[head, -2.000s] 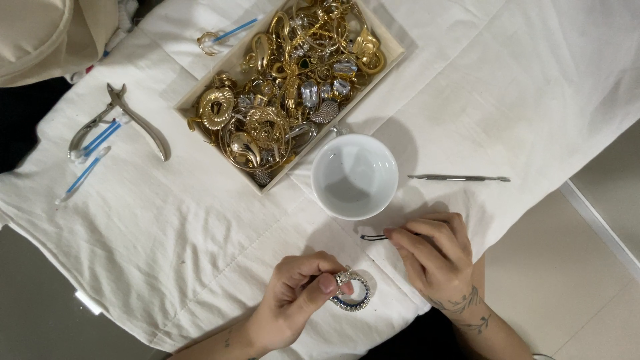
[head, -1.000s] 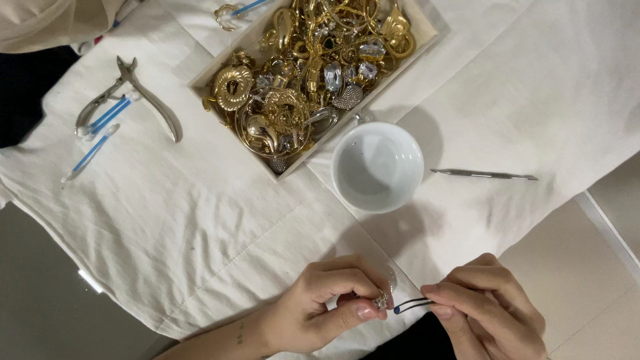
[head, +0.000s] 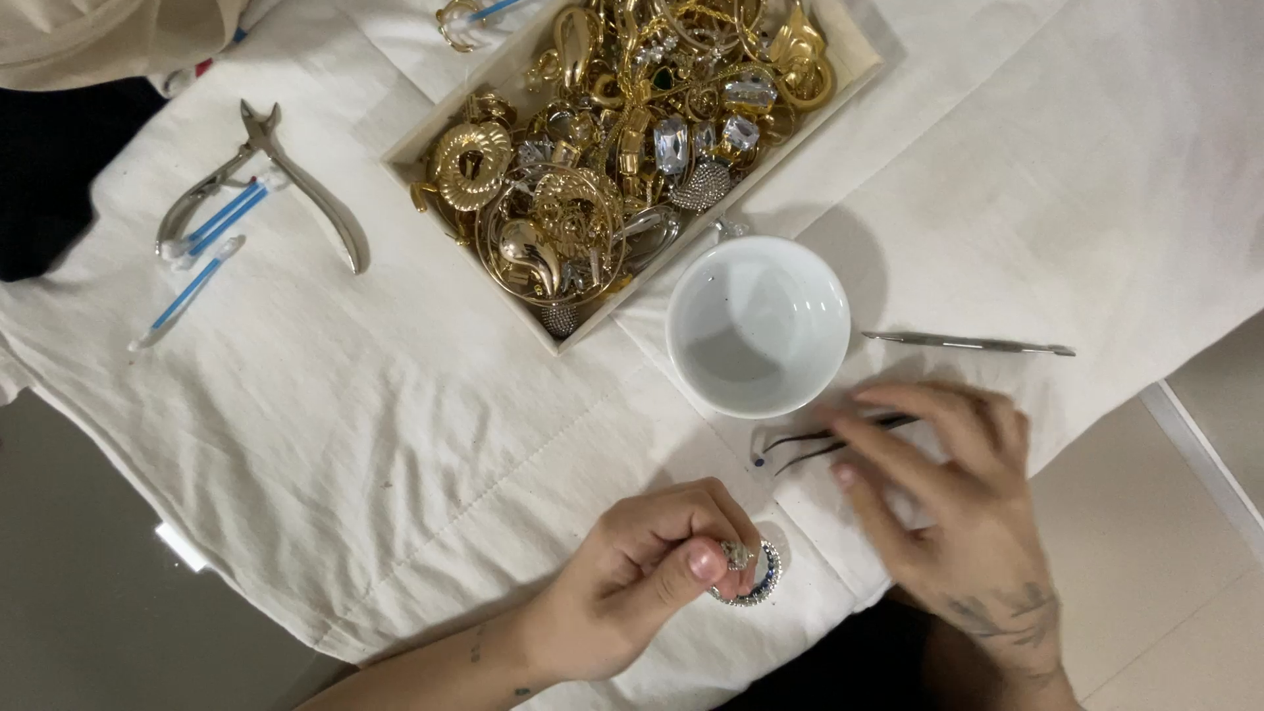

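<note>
My left hand (head: 671,573) pinches a round silver-toned jewelry piece (head: 769,573) set with clear and blue stones, between thumb and fingers. To its right, my right hand (head: 938,474), slightly blurred, is at a pair of dark tweezers (head: 812,442); the tips are apart and point left. Whether the fingers grip the tweezers firmly I cannot tell. A small dark blue stone (head: 758,461) lies on the white cloth just left of the tips. Above them stands a white bowl (head: 758,326) with a few tiny specks inside.
A cream box (head: 474,259) full of gold-toned jewelry stands behind the bowl. A slim metal tool (head: 968,344) lies to the right. Cuticle nippers (head: 321,197) and blue-stemmed cotton swabs (head: 188,292) lie at the left on the white cloth (head: 425,425). Another swab touches a gold-toned piece (head: 459,25) at the top.
One second ago the tweezers were close to the jewelry in my left hand; now they are farther up, near the bowl. My hands have moved apart.
</note>
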